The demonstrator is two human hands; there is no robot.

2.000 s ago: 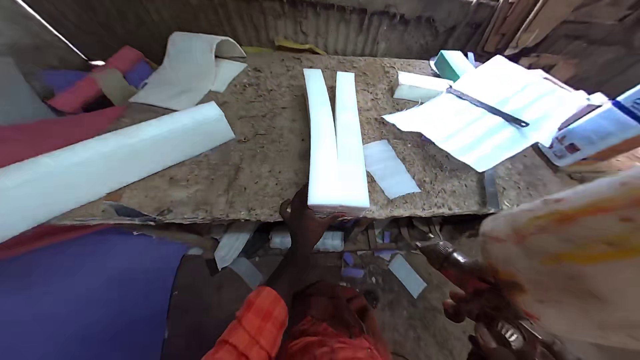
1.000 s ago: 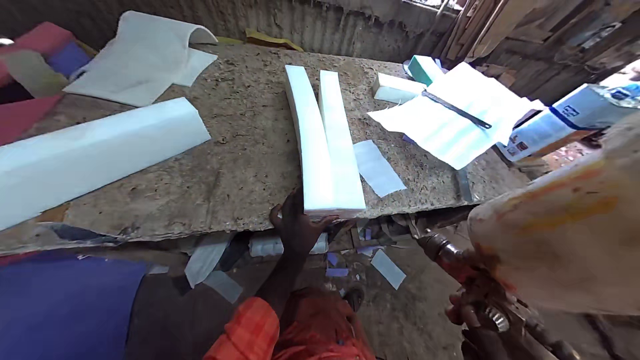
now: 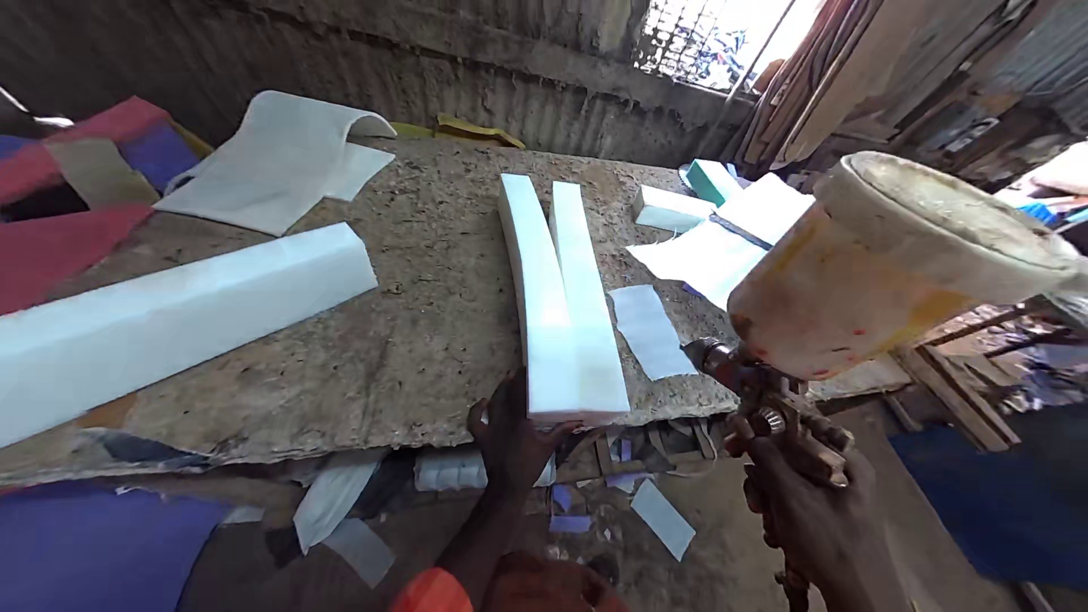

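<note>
Two long white foam strips (image 3: 565, 314) lie on the workbench, touching at their near ends and spread apart at the far ends. My left hand (image 3: 512, 433) is at their near end, at the bench's front edge, with thumb and fingers around the lower left corner. On the right, my right hand (image 3: 803, 480) grips a gravity-feed spray gun (image 3: 756, 382) by its handle. A large stained cup (image 3: 884, 263) tops the gun, and its nozzle points left toward the strips, over a small white foam sheet (image 3: 653, 331).
A thick white foam block (image 3: 187, 310) lies on the left of the workbench (image 3: 433, 340). Behind it is a curled white sheet (image 3: 272, 161). White cloth (image 3: 722, 246) with a dark blade-like strip (image 3: 739, 231) lies back right. Scraps litter the ground below the bench.
My right hand has raised the spray gun, and its nozzle is nearer the strips and over the bench. My left hand stays at the strips' near end. The view has shifted.
</note>
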